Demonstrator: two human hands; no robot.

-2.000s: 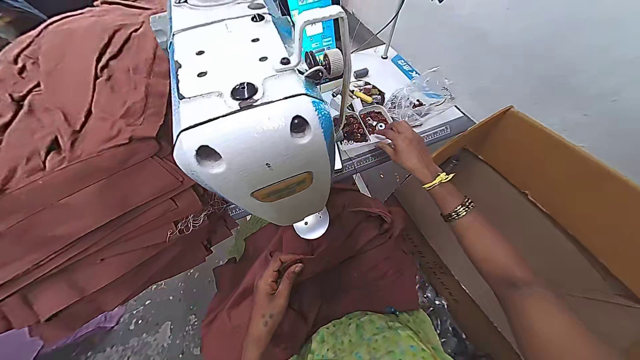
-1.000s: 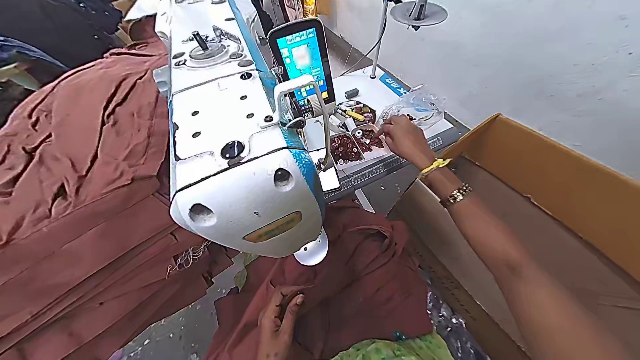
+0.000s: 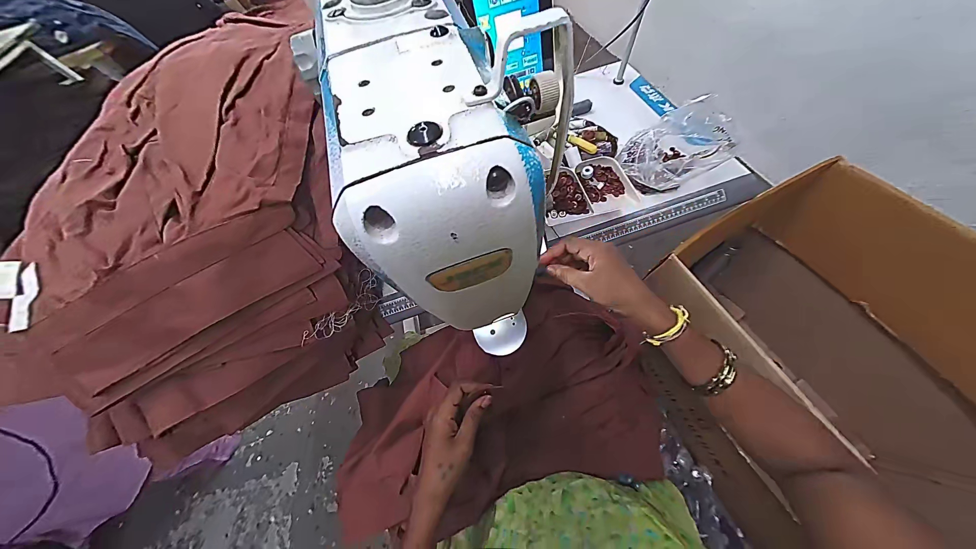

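Observation:
A white and blue sewing machine head [image 3: 438, 206] fills the middle of the view. Below it, reddish-brown cloth [image 3: 564, 412] drapes over a green patterned fabric. My left hand [image 3: 454, 435] pinches that cloth just in front of the machine's round white guard [image 3: 501, 335]. At the right side of the machine head is my right hand [image 3: 598, 278], its fingertips together and partly hidden at the head's edge; whether they hold a small thing cannot be told. Trays of dark red buttons [image 3: 606, 183] stand on the table behind it.
A pile of brown cut cloth [image 3: 191, 305] lies at the left, with purple fabric [image 3: 65, 469] below it. An open cardboard box [image 3: 831, 305] stands at the right beside my forearm. A clear plastic bag [image 3: 679, 145] and a lit control screen [image 3: 515, 38] are at the back.
My right hand has left the button trays and come nearer, to the side of the machine head. My left hand stays at the cloth.

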